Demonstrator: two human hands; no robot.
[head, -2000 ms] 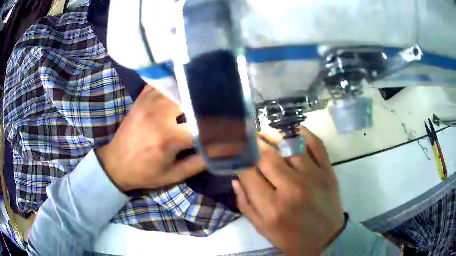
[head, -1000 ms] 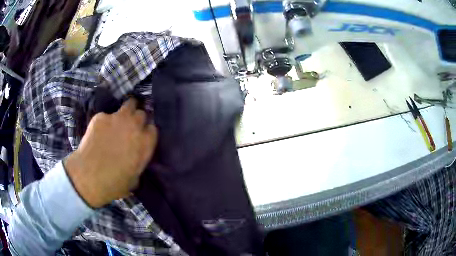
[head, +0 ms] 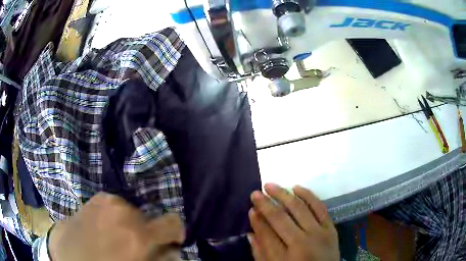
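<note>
The dark panel (head: 212,148) lies flat on the table, its upper right edge close to the presser foot (head: 241,77). The plaid garment piece (head: 66,137) is bunched to its left, with a dark strip (head: 113,132) curving over it. My left hand (head: 115,229), blurred, is at the bottom on the lower end of the strip; its fingertips are unclear, so its grip cannot be told. My right hand (head: 294,224) lies with fingers extended at the panel's lower right edge. It is cut off by the bottom edge.
The white machine head with JACK lettering (head: 370,23) spans the top. A black pad (head: 374,57), a brass-silver attachment (head: 309,79) and yellow-red snips (head: 434,125) lie on the right. An orange-brown-handled tool (head: 461,132) is beside them. Waiting plaid pieces (head: 439,209) hang at lower right.
The cloth came out from under my hands at the needle and now lies flatter. My left hand has moved down toward the bottom edge. My right hand, absent one second ago, is back at the panel's edge.
</note>
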